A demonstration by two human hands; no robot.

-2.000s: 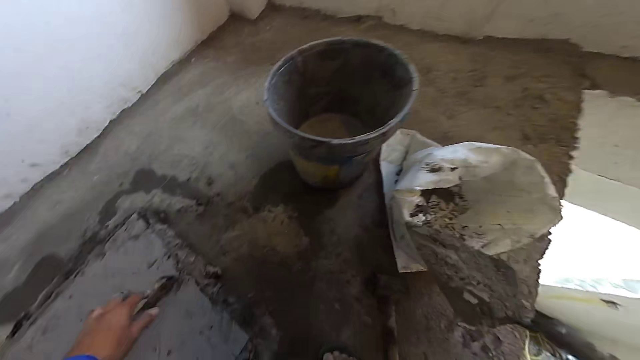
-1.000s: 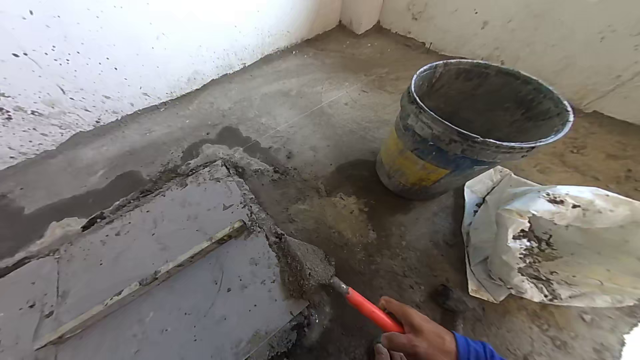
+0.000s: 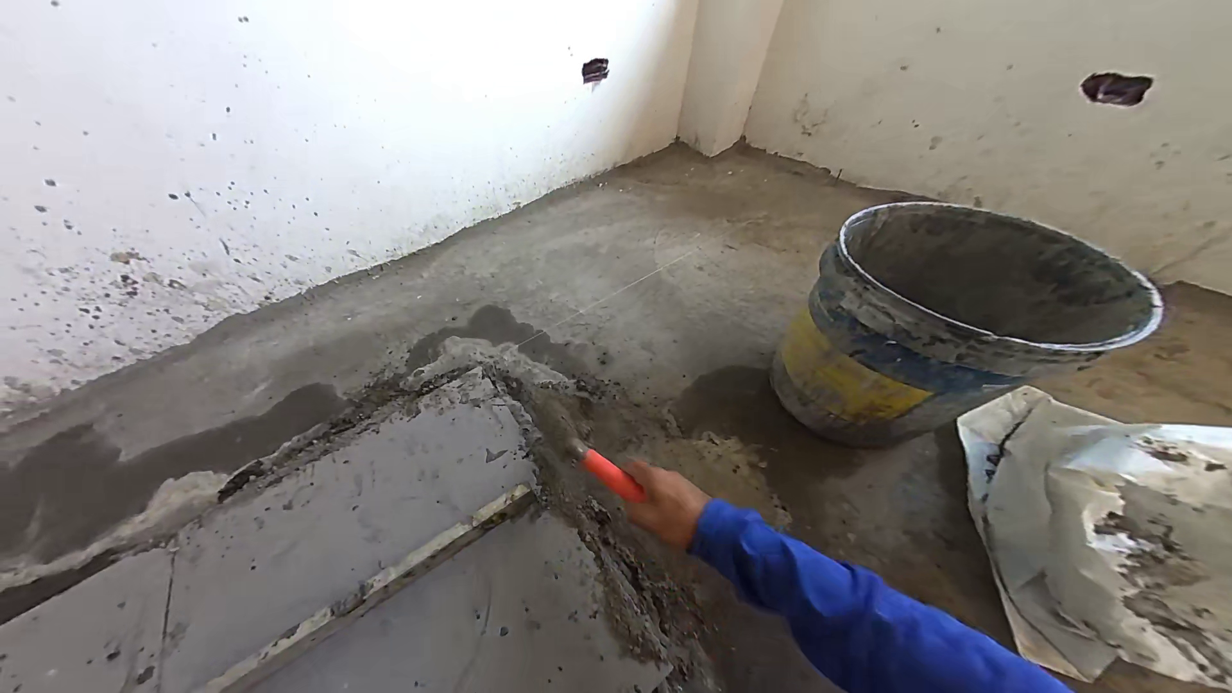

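My right hand, in a blue sleeve, grips the orange handle of a trowel. The trowel's blade is hard to make out against the wet mortar along the edge of the grey floor tiles. A narrow strip, smeared with mortar, lies across the tiles, left of my hand. To the right of the hand stands a mortar-stained bucket with a yellow and blue band. My left hand is out of the frame.
A crumpled whitish sack with mortar on it lies at the right, beside the bucket. A spattered white wall runs along the left, and another wall closes the back. Rough concrete floor lies between tiles and walls.
My right hand, holding the trowel, has moved forward along the tile edge towards the far corner of the tiles. The hand seen on the tiles two seconds ago is out of view.
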